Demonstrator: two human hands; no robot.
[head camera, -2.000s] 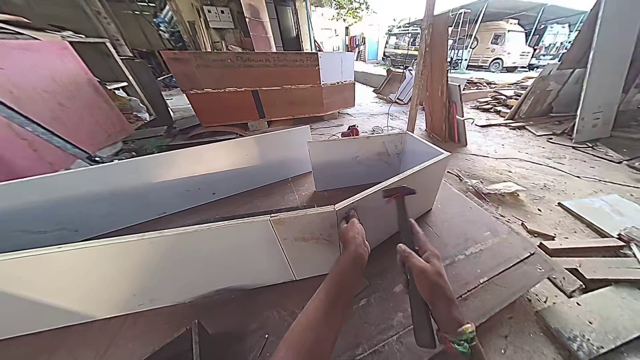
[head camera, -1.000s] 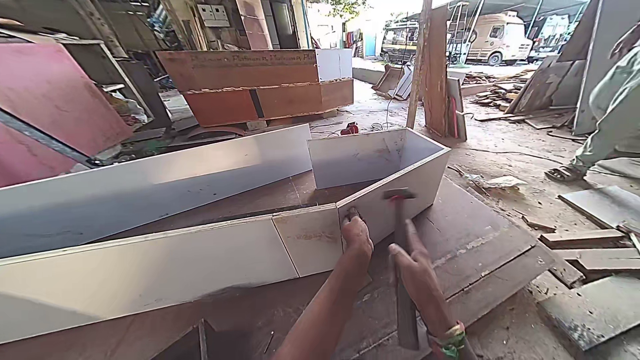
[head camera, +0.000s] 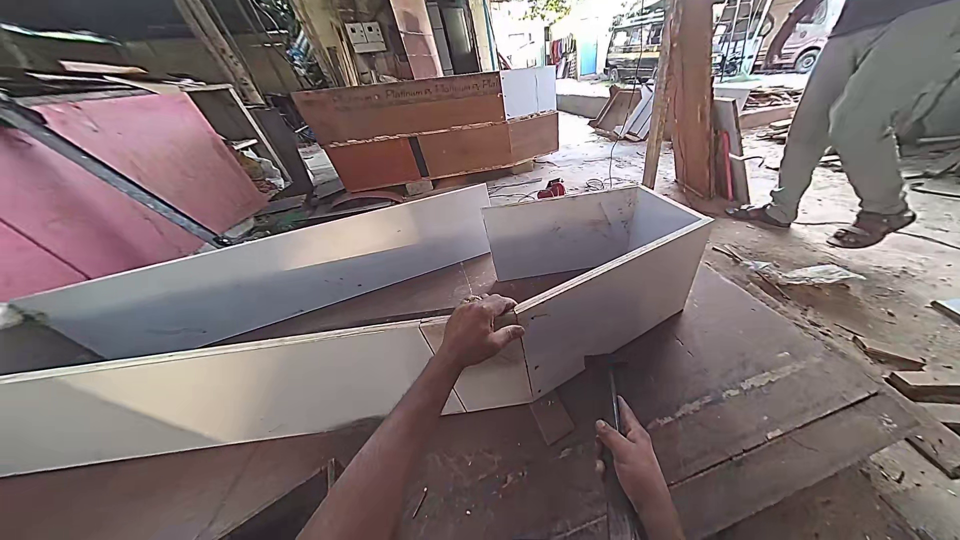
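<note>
A long frame of white-faced boards (head camera: 300, 397) stands on edge on a brown wooden work surface (head camera: 720, 330), with an angled end section (head camera: 607, 300) at its right. My left hand (head camera: 484, 326) rests over the top edge of the short joining panel (head camera: 495, 375), its fingers curled over to the inner side. In my right hand (head camera: 634, 450) is a hammer (head camera: 613, 394), gripped by the handle, its head low beside the outer face of the end section. A small brown wood piece (head camera: 552, 418) lies at the foot of the joint.
A person (head camera: 855, 120) walks at the upper right. Behind the frame stands a brown panelled counter (head camera: 450, 135). Pink boards (head camera: 142, 165) lean at the left, a wooden post (head camera: 691, 97) rises at the back, and wood offcuts (head camera: 926, 386) lie on the ground at right.
My left hand has moved from the panel's outer face up onto its top edge. The hammer has dropped away from the panel face. The walking person has come further into view.
</note>
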